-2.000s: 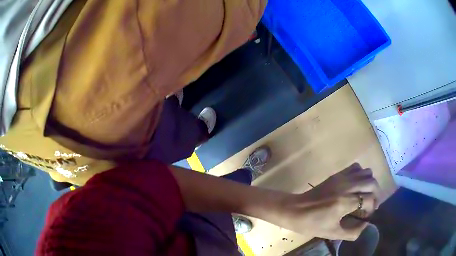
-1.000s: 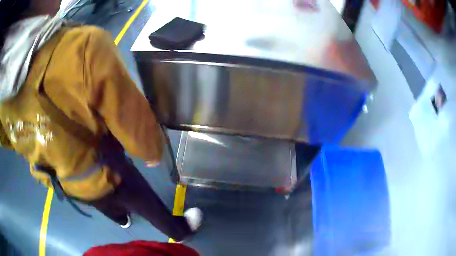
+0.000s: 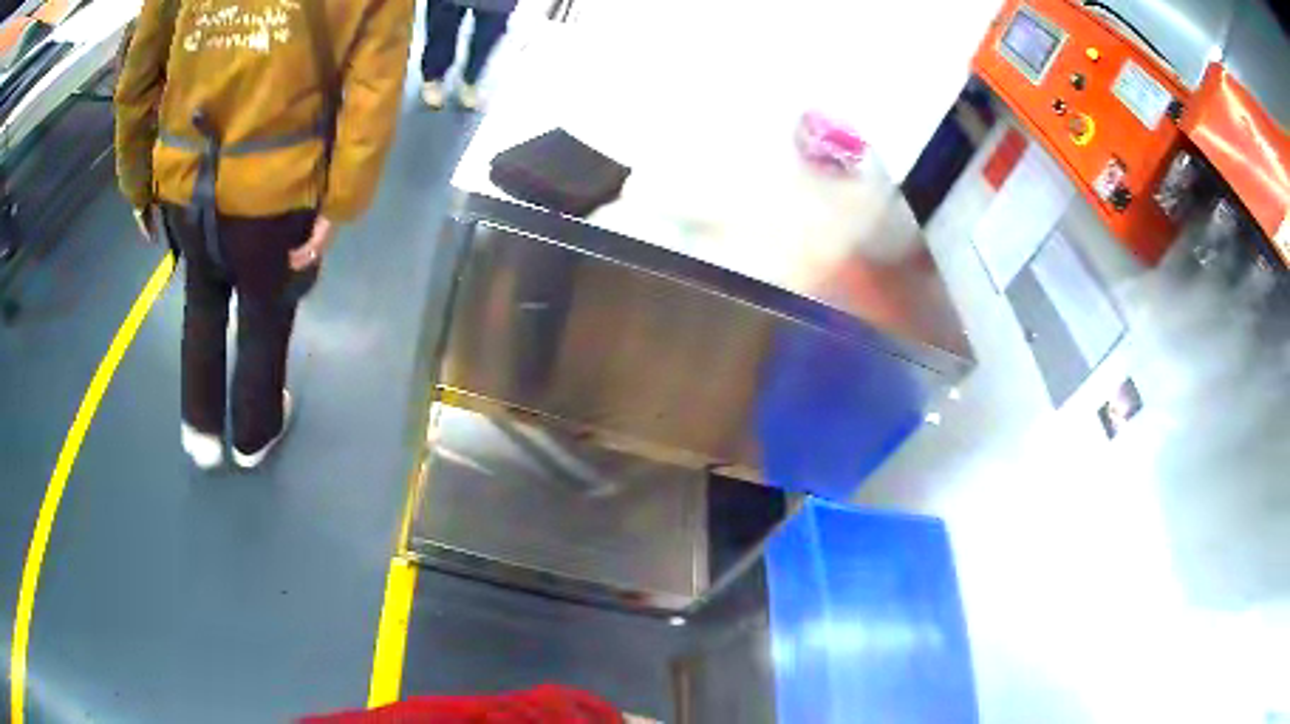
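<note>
Neither of my hands shows clearly. A red sleeve (image 3: 481, 706) lies at the bottom edge, with a small bit of skin at its right end cut off by the frame. In front of me stands a metal table (image 3: 623, 333) with a shiny side and a lower shelf (image 3: 552, 495). A folded black item (image 3: 560, 170) lies on its top near the left corner. A pink item (image 3: 832, 143) lies farther back on the top.
A blue crate (image 3: 873, 615) stands at the table's near right. A person (image 3: 255, 184) in a brown jacket is at the left, another person's legs (image 3: 461, 50) behind. An orange control panel (image 3: 1082, 106) is at the upper right. A yellow floor line (image 3: 392, 629) meets the table.
The view has swung from the tan floor board to the metal table. The hand seen earlier has left the picture. The person in brown is now farther off, back turned.
</note>
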